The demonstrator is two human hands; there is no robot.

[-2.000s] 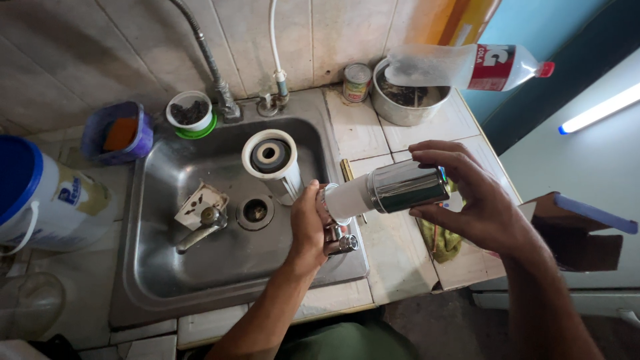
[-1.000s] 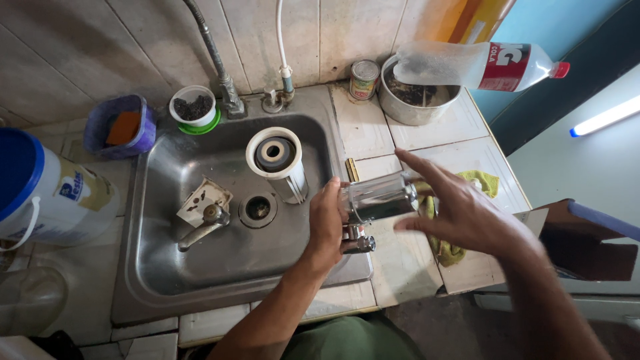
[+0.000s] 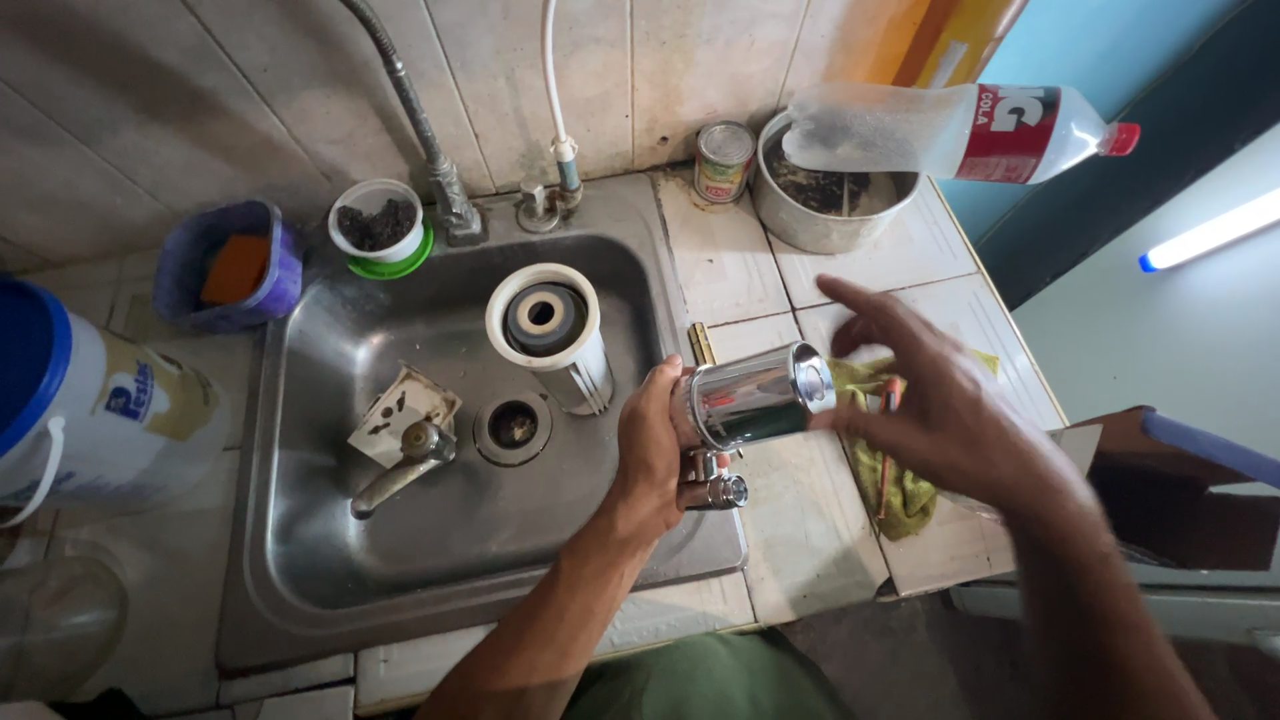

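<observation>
My left hand (image 3: 650, 440) grips a chrome cylindrical housing (image 3: 750, 395) by its left end, above the sink's right rim. A small chrome fitting (image 3: 714, 490) sticks out below that hand. Beside the housing's right end is my right hand (image 3: 910, 390), slightly blurred, fingers spread; its lower fingers are close to the end, and I cannot tell if they touch it. In the sink (image 3: 480, 560) a white filter housing (image 3: 565, 350) with a dark round cartridge stands upright. An old faucet spout (image 3: 405, 468) lies against a stained white plate (image 3: 400, 410) left of the drain (image 3: 513, 428).
Behind the sink are a flexible faucet pipe (image 3: 410, 110) and a white hose (image 3: 556, 80). At right sit a can (image 3: 724, 160), a metal pot (image 3: 835, 225) with a plastic bottle (image 3: 900, 130), and a cloth (image 3: 905, 500) bearing a screwdriver (image 3: 886, 440). A bucket (image 3: 150, 400) stands left.
The chrome cylinder, apart from the left hand's white part two seconds ago, now sits against the left hand. My right hand has let go of its round grip and its fingers are spread.
</observation>
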